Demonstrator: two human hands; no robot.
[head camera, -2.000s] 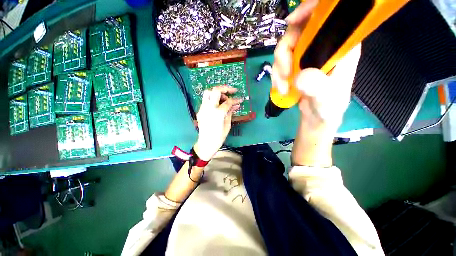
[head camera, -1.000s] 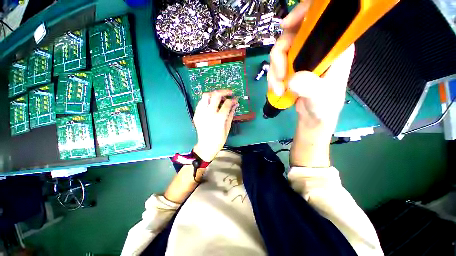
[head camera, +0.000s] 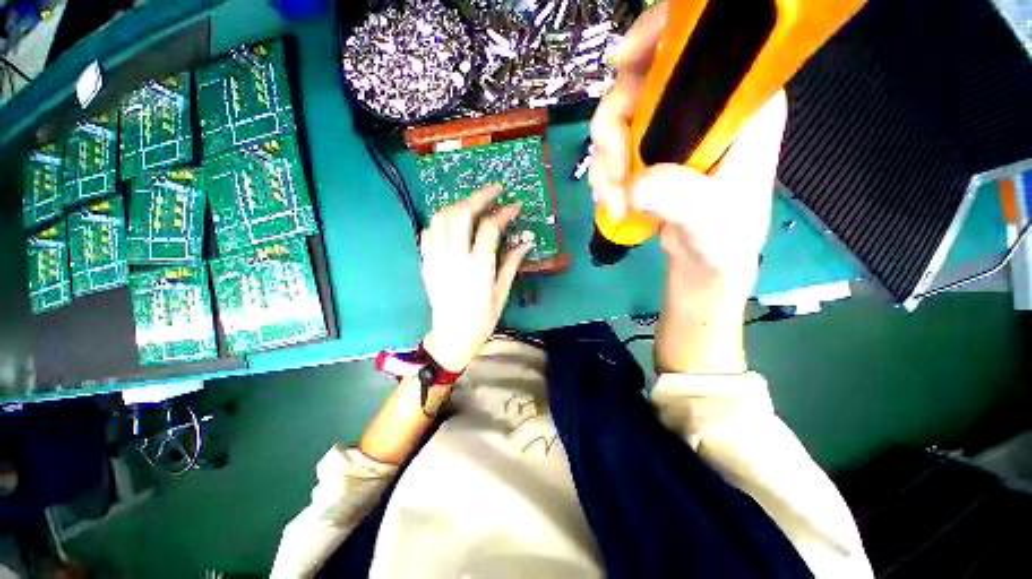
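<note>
A green circuit board (head camera: 492, 170) lies in a reddish-brown fixture (head camera: 481, 129) in front of me. My left hand (head camera: 466, 255), with a red strap at the wrist, is over the board's lower left part, its fingers apart; no held part shows. A small silver piece sits on the board near my fingertips. My right hand (head camera: 693, 192) grips an orange electric screwdriver (head camera: 724, 85) to the right of the fixture. Its black nose points down over the mat, apart from the board.
Behind the fixture stand a round dish of tiny silver pieces (head camera: 407, 59) and a heap of longer silver pieces (head camera: 543, 51). Rows of green boards (head camera: 255, 192) lie on a black sheet at left. A black ribbed rack (head camera: 871, 147) stands at right. A black cord runs beside the fixture.
My left hand's fingers have spread and moved slightly left, showing more of the board's lower part. My right hand has moved a little left with the screwdriver.
</note>
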